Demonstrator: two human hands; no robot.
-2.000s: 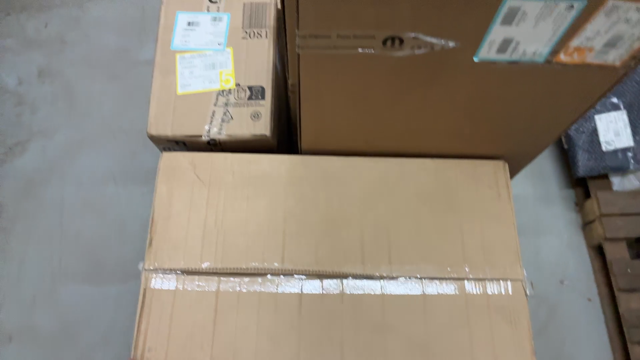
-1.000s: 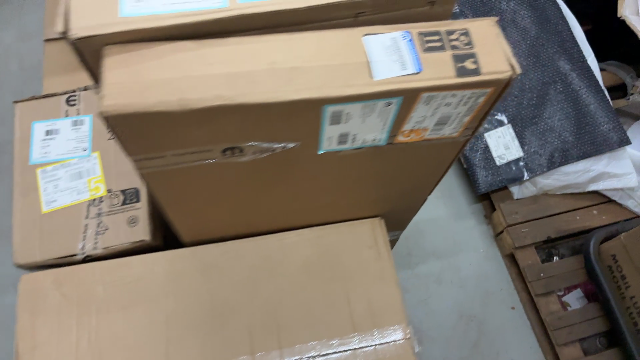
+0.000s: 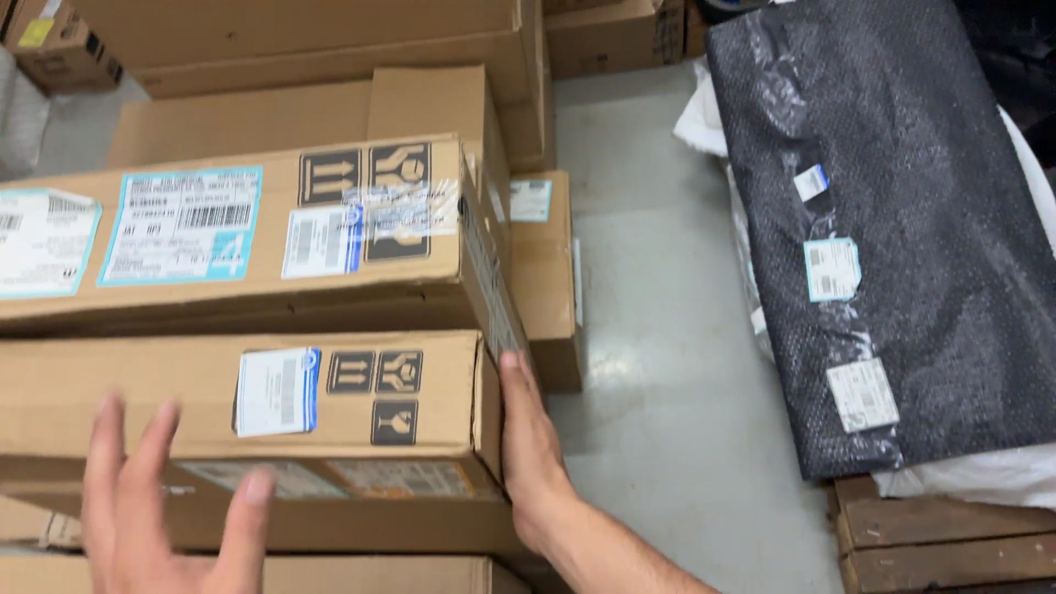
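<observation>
A tall, narrow cardboard box (image 3: 190, 396) with a white-and-blue label and handling symbols stands upright at the left centre. My right hand (image 3: 532, 454) lies flat against its right end, fingers pointing up along the side. Blurred and with fingers spread, my left hand (image 3: 165, 511) is in front of the box's near face; whether it touches the cardboard I cannot tell. Just behind stands a second narrow cardboard box (image 3: 272, 285) with several labels and clear tape near its right end. Another cardboard box (image 3: 330, 573) shows its top edge at the bottom.
Larger cardboard boxes (image 3: 313, 41) stand behind, with a smaller labelled box (image 3: 540, 272) beside the second narrow one. Grey floor (image 3: 660, 330) runs between the boxes and a dark bubble-wrapped package (image 3: 899, 206) on the right. A wooden pallet (image 3: 949, 528) is at the lower right.
Both hands have come into view, the right one now against the box's end. The view has swung to the right and forward, showing more of the wrapped package and the boxes behind.
</observation>
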